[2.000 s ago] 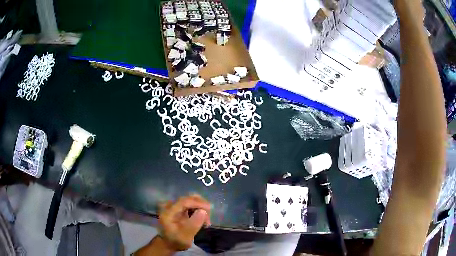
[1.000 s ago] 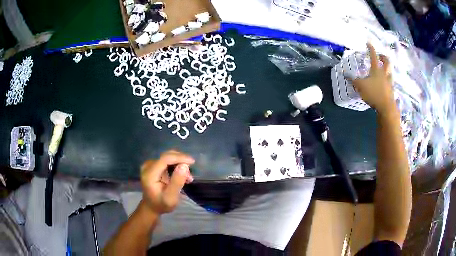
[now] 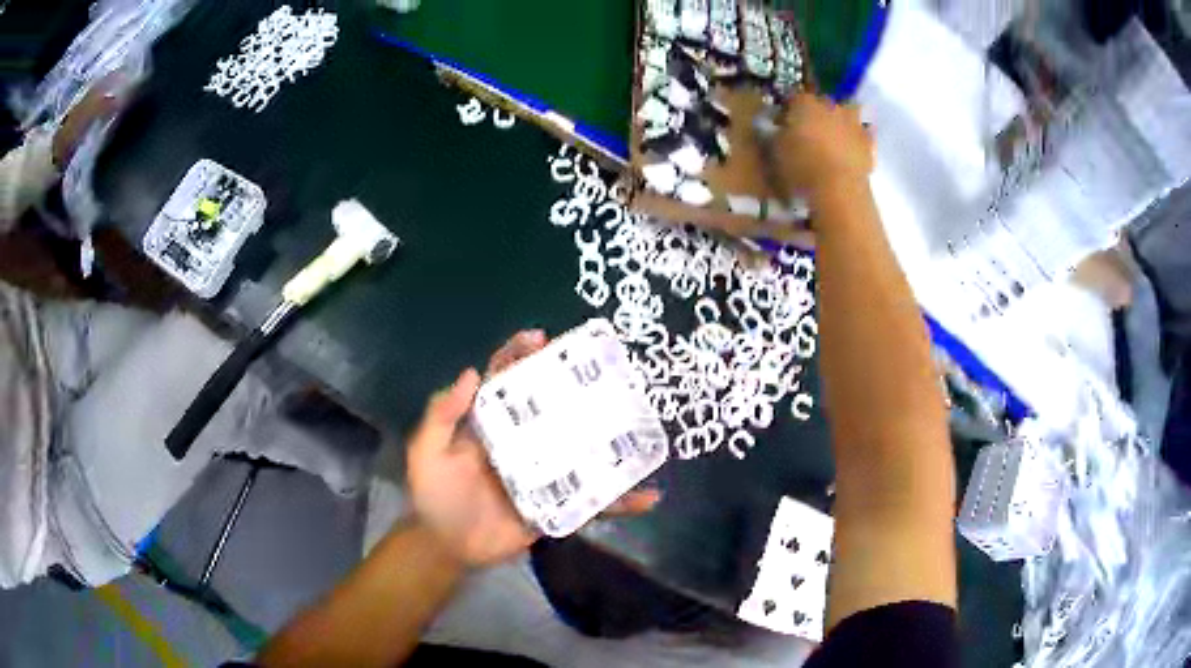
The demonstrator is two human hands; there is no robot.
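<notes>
My left hand [image 3: 457, 485] holds a white rounded-square housing [image 3: 571, 427] above the bench front, its face with several small slots turned to the camera. My right hand [image 3: 828, 149] reaches into the brown cardboard tray [image 3: 731, 120] at its right side. Its fingers are blurred, and whether they hold a part cannot be told. Black-and-white switch blocks [image 3: 682, 107] lie in the tray, in rows at the back and loose at the left. White U-shaped clips [image 3: 705, 342] are spread below the tray, partly hidden by my right forearm.
A mallet [image 3: 323, 268] and a partly filled housing [image 3: 205, 227] lie at left beside another worker. A smaller clip pile [image 3: 274, 56] is at the back left. A playing card [image 3: 789, 574] lies near the front edge. Stacked housings [image 3: 1010, 499] and clear bags [image 3: 1110, 555] are at right.
My left hand, empty before, now holds a white housing. My right hand has moved from the stacked housings at right to the tray. The view has turned, and the right mallet no longer shows.
</notes>
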